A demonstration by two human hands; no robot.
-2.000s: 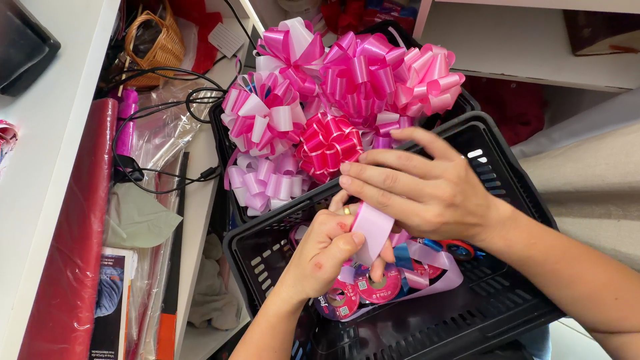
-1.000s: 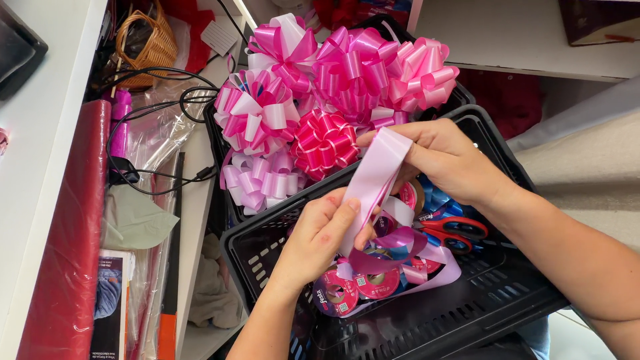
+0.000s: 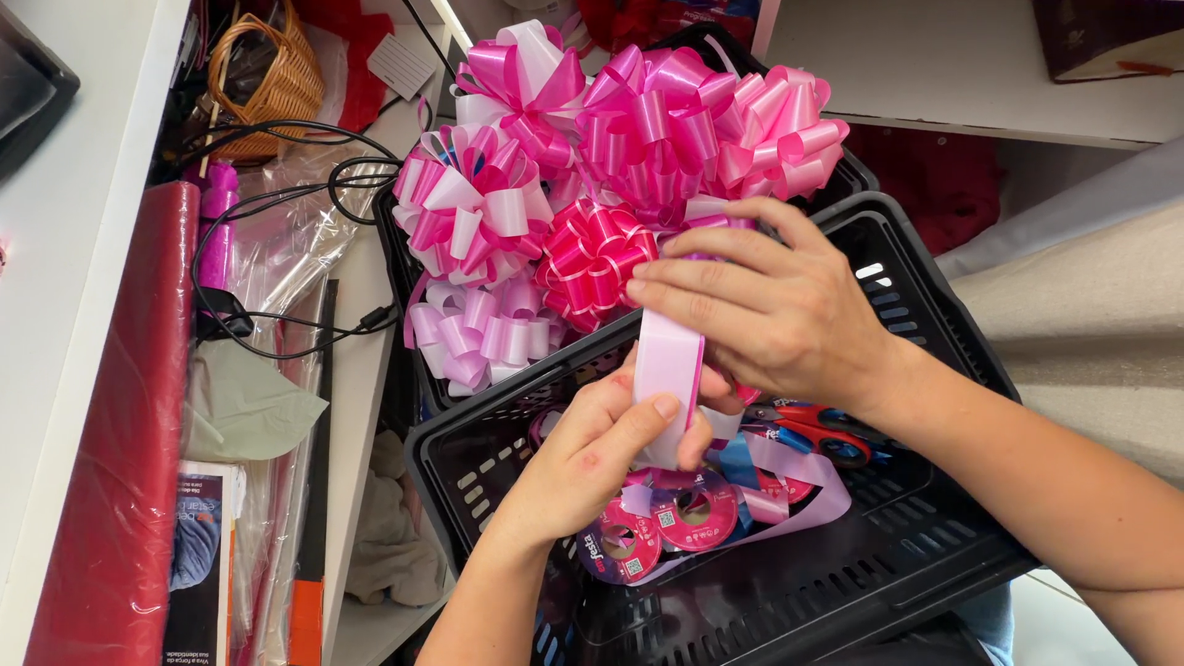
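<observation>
My left hand [image 3: 601, 444] grips a flat loop of pale pink ribbon [image 3: 668, 375] between thumb and fingers. My right hand [image 3: 772, 305] lies over the loop's upper end, fingers together; its grip there is partly hidden. Below my hands, ribbon spools with pink labels [image 3: 696, 536] and a loose lilac ribbon strip [image 3: 828, 499] lie in a black plastic basket [image 3: 786, 601]. Red-handled scissors [image 3: 823, 435] rest in it beside the spools. Beyond, pink and white ribbon bows [image 3: 476, 203], a bright pink bow [image 3: 597, 264] and a lilac bow [image 3: 486, 333] fill a second black container.
Left of the baskets, an open drawer holds a wicker basket [image 3: 277, 74], black cables [image 3: 268, 194], clear plastic film and a red wrapped roll [image 3: 120, 425]. A white shelf [image 3: 943, 74] is at the upper right, with beige fabric [image 3: 1091, 305] below it.
One second ago both hands held the pale pink loop slanting, with the scissors in fuller view. Now the loop stands more upright and my right hand has come over its top.
</observation>
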